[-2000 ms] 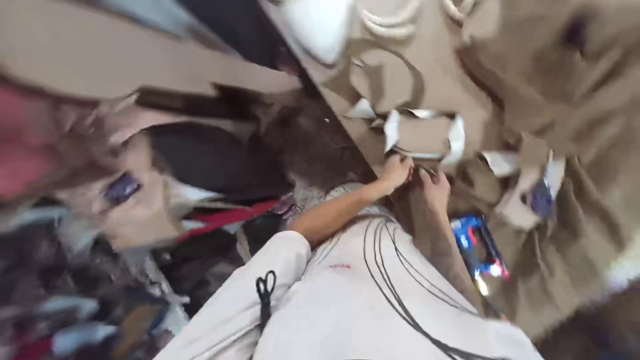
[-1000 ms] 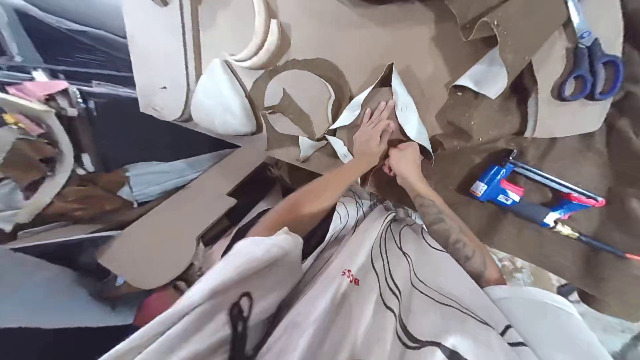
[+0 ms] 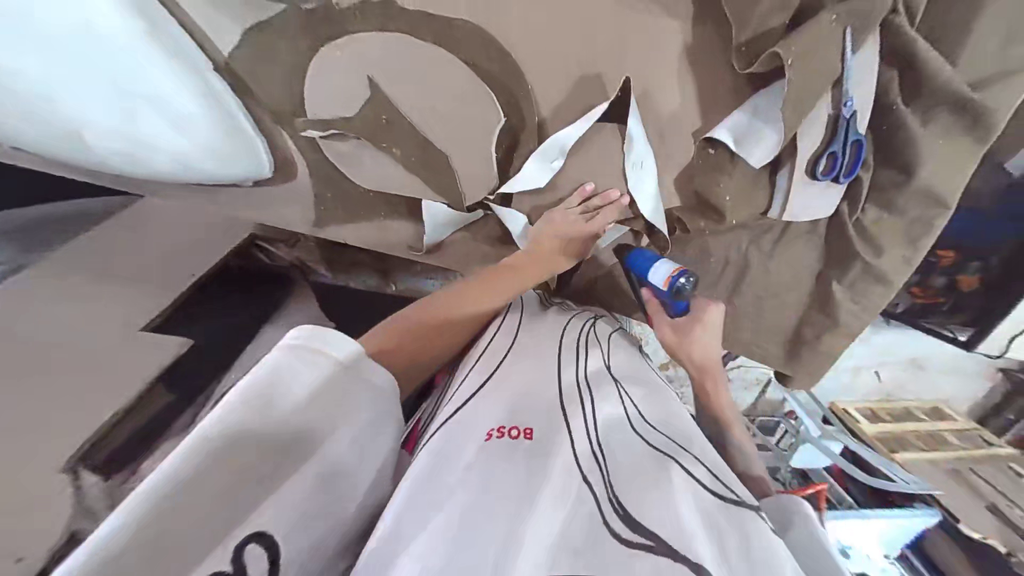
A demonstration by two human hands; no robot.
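Note:
My left hand (image 3: 572,228) presses flat, fingers spread, on a panel (image 3: 580,164) at the near edge of the table. Brown fabric with a pale underside (image 3: 644,160) is folded up around that panel. My right hand (image 3: 692,332) grips a blue pneumatic staple gun (image 3: 662,276), its nose at the panel's near right corner, close to my left hand's fingertips. Left of the panel lie a ring-shaped brown fabric offcut (image 3: 512,88) and a narrow brown scrap (image 3: 400,132). The staple gun's nose is partly hidden.
Scissors with blue handles (image 3: 840,148) lie on fabric scraps at the right. Bunched brown fabric (image 3: 904,216) drapes over the table's right side. A white curved piece (image 3: 128,96) sits at upper left. Below left is a dark opening beside a board (image 3: 72,320); a wooden pallet (image 3: 920,424) stands lower right.
The staple gun, lying on the fabric at the right one second ago, is now in my right hand beside the panel. My left hand remains on the panel. The view has shifted closer.

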